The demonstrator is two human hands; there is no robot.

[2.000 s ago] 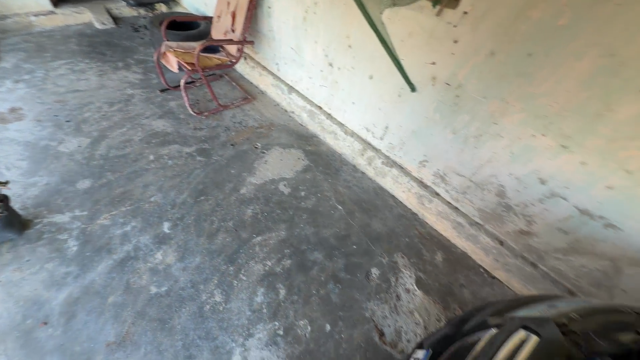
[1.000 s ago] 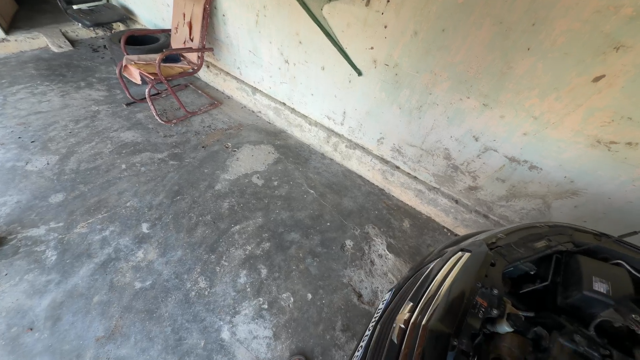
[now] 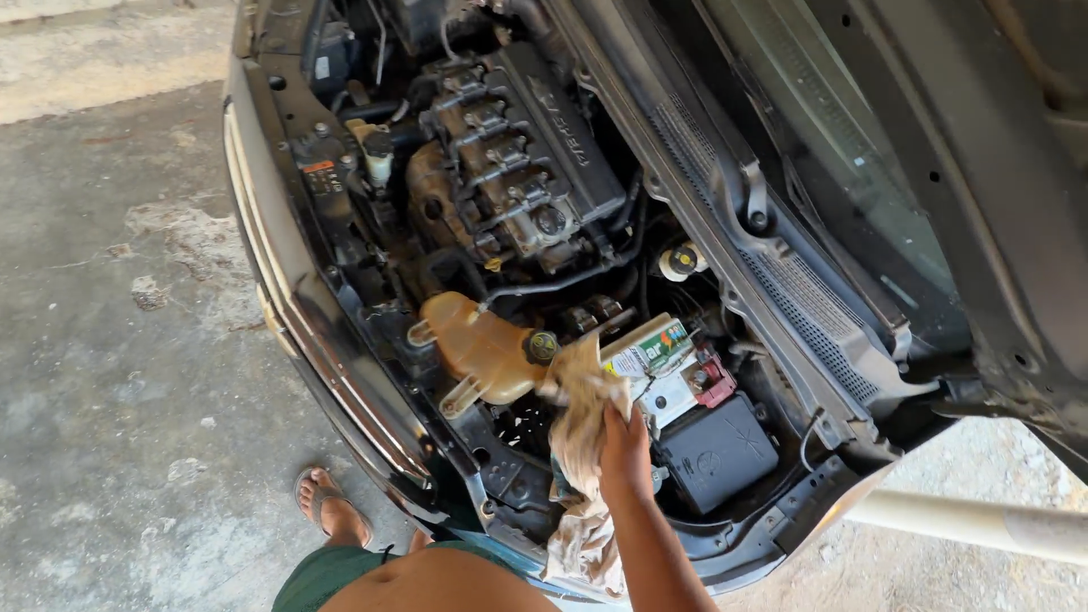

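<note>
My right hand [image 3: 625, 450] grips a stained beige cloth rag [image 3: 582, 425], which hangs in folds over the front corner of a car's open engine bay. The rag's upper end is against or just over the brownish coolant expansion tank [image 3: 484, 348], close to its black cap [image 3: 541, 346]. Right of the rag sits a car battery [image 3: 667, 395] with a labelled top and a red terminal cover [image 3: 712, 378]. A black fuse box cover [image 3: 718, 450] lies beside my fingers. The engine with its black cover [image 3: 565, 136] is farther up. My left hand is out of view.
The raised hood [image 3: 977, 170] spans the right side, near the windshield cowl [image 3: 790, 314]. The front bumper and grille trim [image 3: 297, 340] curve along the left. A sandalled foot [image 3: 333, 501] stands on the concrete floor [image 3: 136, 382]. A pale pipe [image 3: 969, 523] is at lower right.
The view has swung from the floor and wall onto the engine bay. My right hand and the rag are now in view; the red metal chair no longer is.
</note>
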